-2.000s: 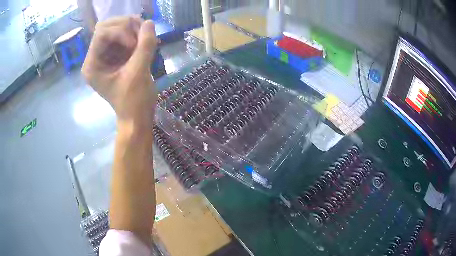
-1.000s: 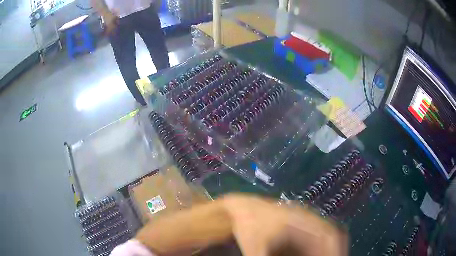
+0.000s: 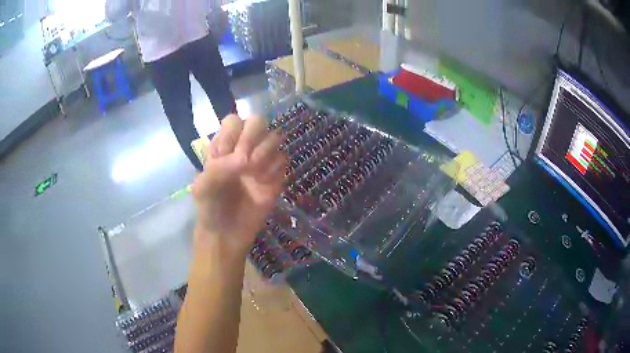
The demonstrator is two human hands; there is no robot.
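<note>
My left hand (image 3: 242,172) is raised in front of the large tray, its fingers curled into a loose fist with nothing visible in it. The forearm rises from the lower edge. My right hand is not in view. The clear blister tray (image 3: 407,207) lies on the green bench, with rows of dark round wired components (image 3: 335,165); my left hand hides its left part. A second clear tray (image 3: 490,314) at the lower right holds more components (image 3: 476,272). A blue-white piece (image 3: 365,265) lies at the large tray's near edge.
A monitor (image 3: 587,152) stands at right. A blue bin with red contents (image 3: 421,93) and paper sheets (image 3: 483,176) are at the back. Small round parts (image 3: 533,217) lie before the monitor. A person (image 3: 183,69) stands beyond the bench; more trays (image 3: 148,324) are lower left.
My left hand was high at left, dropped low and blurred across the bottom, and is now raised again in front of the large tray. The standing person's torso shows more now.
</note>
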